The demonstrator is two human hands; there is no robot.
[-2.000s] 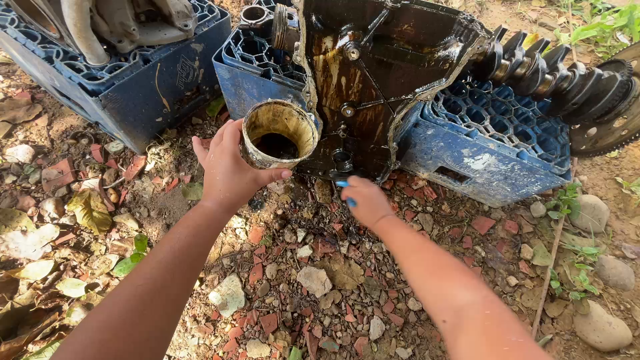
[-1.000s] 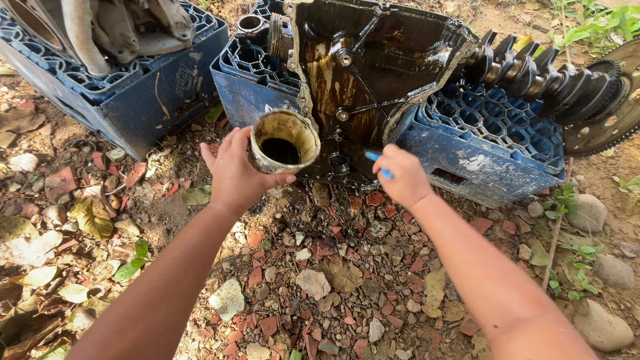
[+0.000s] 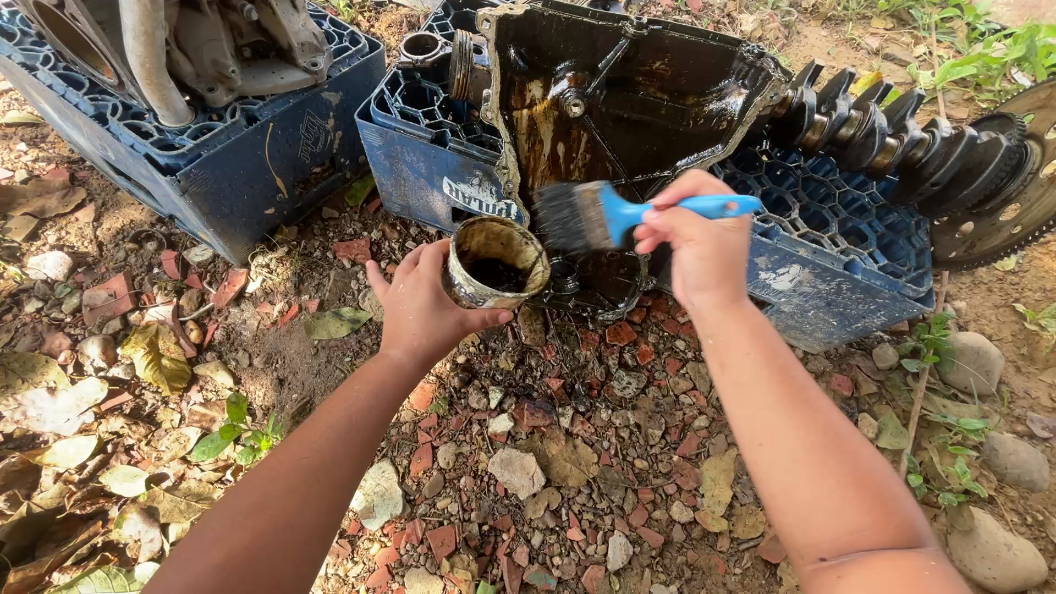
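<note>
My left hand (image 3: 429,301) is wrapped around a stained, light-coloured cup (image 3: 474,289) with dark liquid inside. In my right hand (image 3: 701,235) is a paintbrush with a blue handle (image 3: 623,216) and dark bristles (image 3: 565,219). The bristles point left, just above and right of the cup's rim, in front of an oily metal engine cover or pan (image 3: 660,91). Whether they touch the metal I cannot tell. That part stands upright, its inside coated in dark, wet oil with brown streaks.
Blue plastic crates (image 3: 841,289) stand behind my hands. A crankshaft (image 3: 883,140) with a toothed flywheel (image 3: 1002,198) lies at right. On the left crate (image 3: 280,165) rests a grey metal engine part (image 3: 223,49). Stones, red brick chips and dry leaves cover the ground (image 3: 511,462).
My right hand has risen from the lower part of the oily metal, and the brush, earlier mostly hidden, now shows fully. My left hand still holds the cup.
</note>
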